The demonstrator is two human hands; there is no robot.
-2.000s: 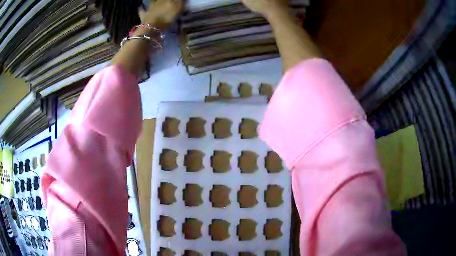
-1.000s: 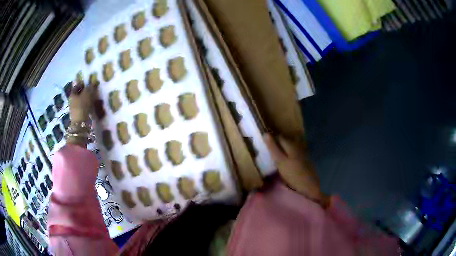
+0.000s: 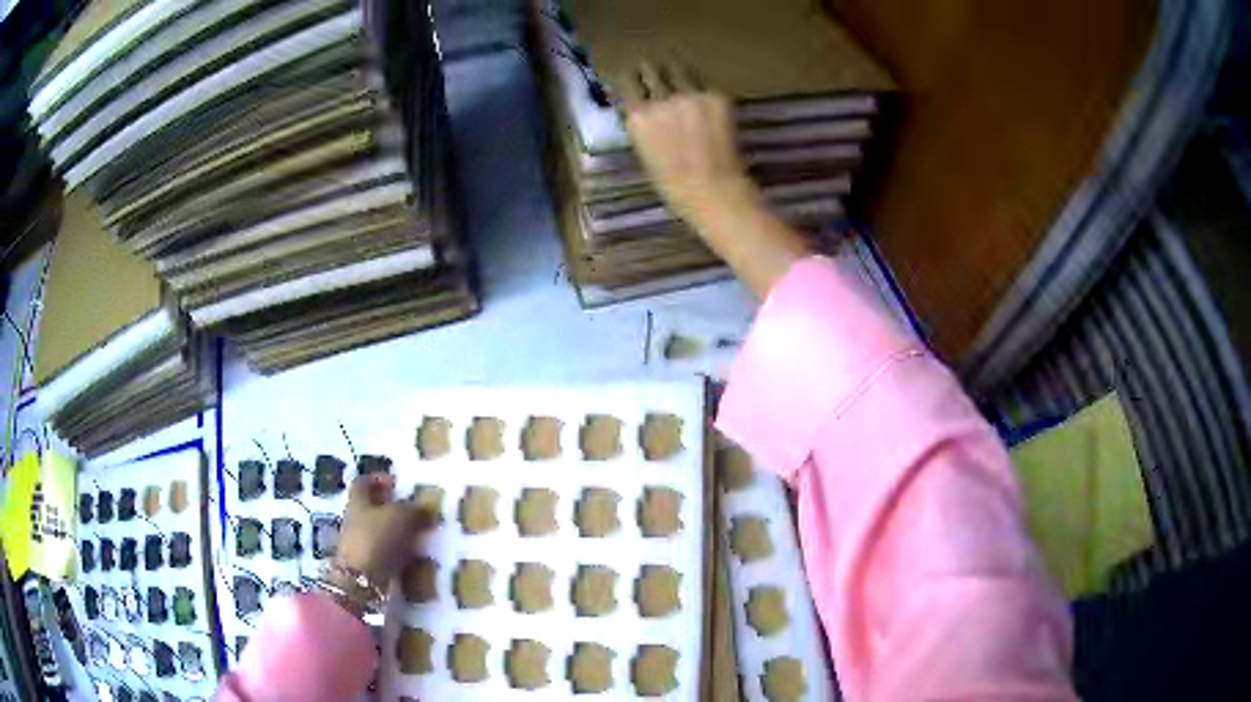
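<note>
An empty white foam tray (image 3: 563, 398) with tan pockets lies in front of me. My left hand (image 3: 373, 528) is at its left edge, fingers over the edge beside a foam tray filled with dark wired units (image 3: 328, 476). Whether it grips the edge is hard to tell. My right hand (image 3: 686, 144) lies with spread fingers on the front left corner of a brown cardboard divider (image 3: 768, 48) on top of the back tray stack (image 3: 727, 206). The thumb is hidden. A white foam edge with dark bits shows left of the divider.
A tall tray stack (image 3: 302, 178) stands at the back left, a lower one (image 3: 117, 364) beside it. Another filled foam tray (image 3: 144, 528) lies at the far left near a yellow sheet (image 3: 25, 514). More tan-pocketed foam (image 3: 768, 610) shows right of the front tray.
The tilted empty tray and layers beneath it came down to lie in front of me. My right hand moved from their right side to the back stack. My left hand stayed by the tray's left edge.
</note>
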